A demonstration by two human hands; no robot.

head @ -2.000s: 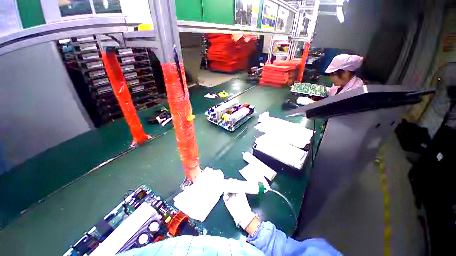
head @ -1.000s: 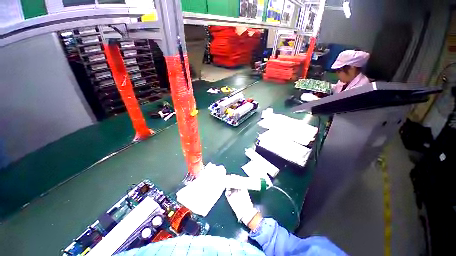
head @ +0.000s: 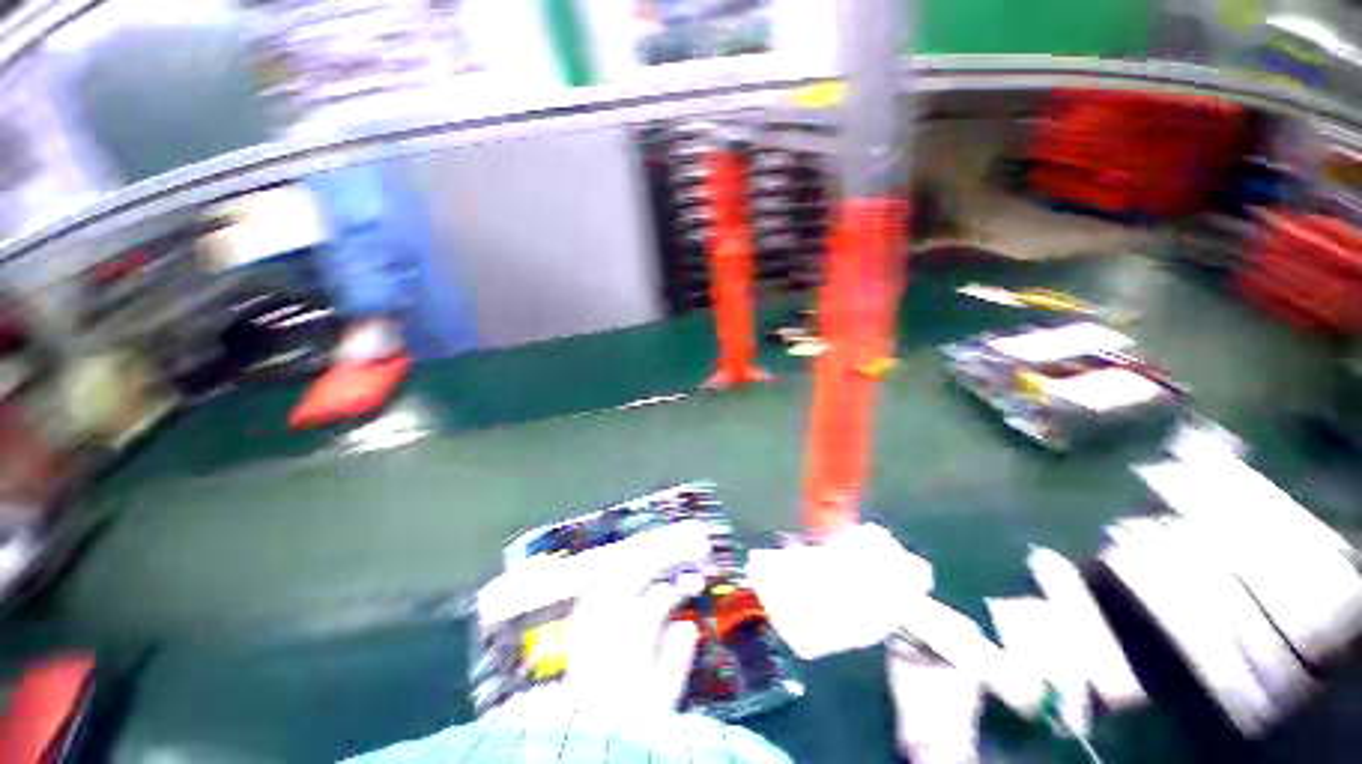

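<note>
A power supply board (head: 747, 672) lies on the green bench in front of me, with a pale heat sink (head: 530, 590), a yellow block and orange chokes (head: 738, 611). A blurred white shape over its middle looks like my left hand (head: 635, 649) in a white glove; its fingers cannot be made out. My right hand (head: 934, 705), white-gloved and blurred, is right of the board, closed around the glue syringe (head: 978, 652). The syringe's green cap and clear hose point to the lower right. Crumpled white paper (head: 837, 590) lies between board and syringe.
An orange-wrapped post (head: 854, 373) stands behind the paper. Another board (head: 1068, 381) lies at the back right. White items (head: 1210, 597) and loose white tubes (head: 1061, 627) lie at right. A person in blue (head: 374, 246) is across the bench, by a red pad (head: 351, 391).
The view has swung left and blurred, so the bench things appear farther right. A white shape like my left hand now shows over the board. My right hand still holds the syringe.
</note>
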